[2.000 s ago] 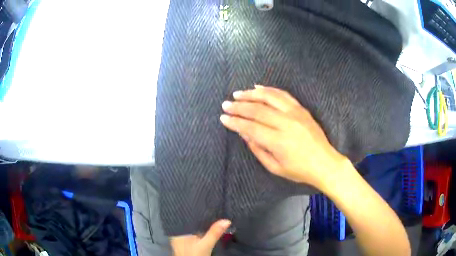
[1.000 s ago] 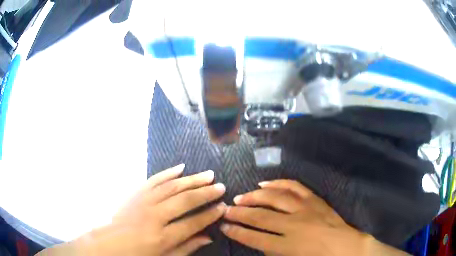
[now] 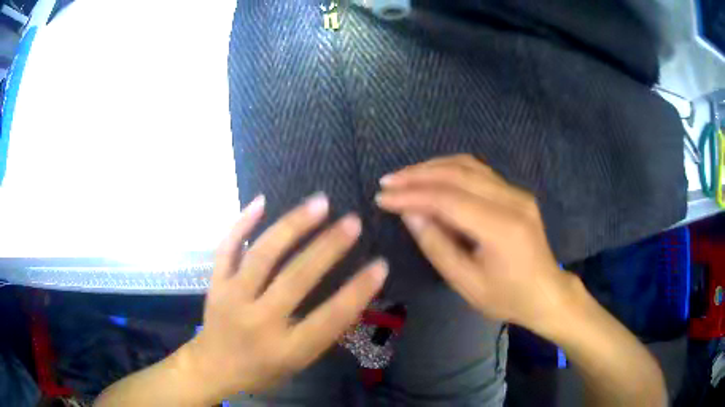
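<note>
The dark herringbone fabric panel (image 3: 509, 119) lies over the white table and runs down to the lap. A lengthwise seam (image 3: 354, 135) runs between my hands. The presser foot (image 3: 329, 17) is at the top edge over the panel. My left hand (image 3: 278, 294) is spread, palm down, on or just above the panel's lower left part; contact cannot be told. My right hand (image 3: 477, 230) is right of the seam, fingers close together and bent, with the thumb below them. Its fingertips are at the fabric; whether they pinch it is hidden.
The white table (image 3: 119, 143) extends left, with a ruler strip (image 3: 119, 277) along its front edge. Scissors with green and yellow loops (image 3: 707, 159) lie at the right edge. Blue-edged bins (image 3: 676, 278) and a red object (image 3: 707, 274) are below right. Dark cloth is below left.
The view has tipped down from the machine head to the panel and lap. My left hand's fingers have spread apart. My right hand has bent and lifted somewhat from its flat pose.
</note>
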